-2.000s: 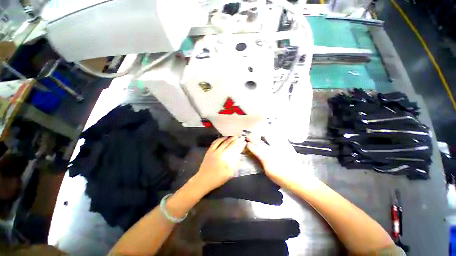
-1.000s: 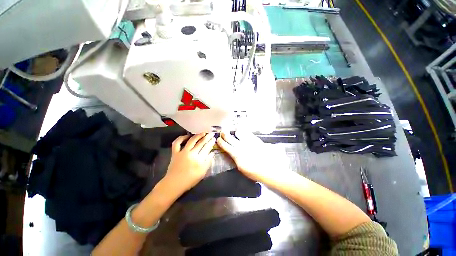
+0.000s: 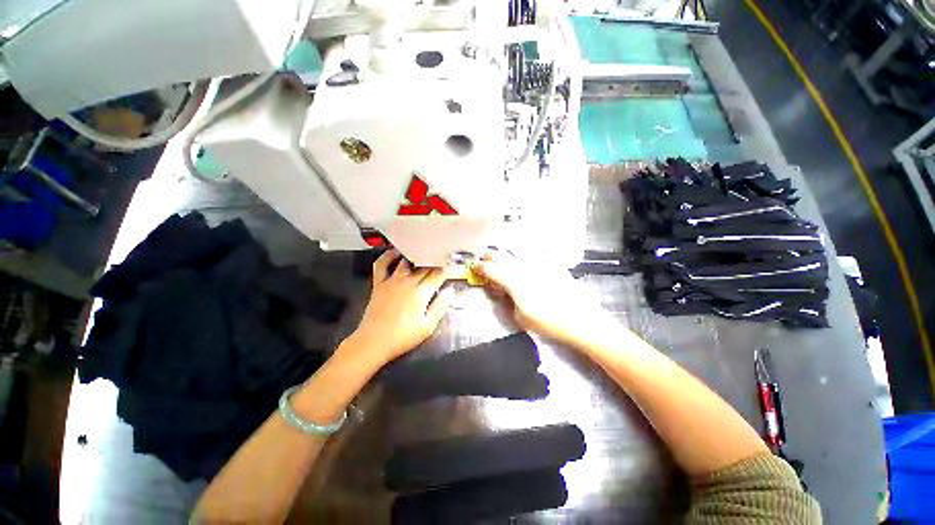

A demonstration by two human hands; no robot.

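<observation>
The white sewing machine head (image 3: 410, 154) with a red logo stands over the work. My left hand (image 3: 405, 308) lies bent at the left of the needle area, fingertips on black material under the head. My right hand (image 3: 513, 292) is at the right of the needle area, beside a small yellow plate (image 3: 473, 273). What the fingertips hold, and the presser foot, are hidden. A dark zipper (image 3: 605, 265) runs from near my right hand towards the zipper bundle (image 3: 733, 246). Black fabric strips (image 3: 482, 456) lie flat in front of me.
A black cut-piece pile (image 3: 195, 338) lies at the left. Red and black snips (image 3: 767, 405) lie at the right. A teal plate with a metal rail (image 3: 656, 133) is behind the bundle. A blue bin (image 3: 912, 461) stands beyond the table's right edge.
The view has shifted. My left hand has moved a little left, away from my right hand, and the yellow plate shows more clearly between them. The strips and bundle look unmoved.
</observation>
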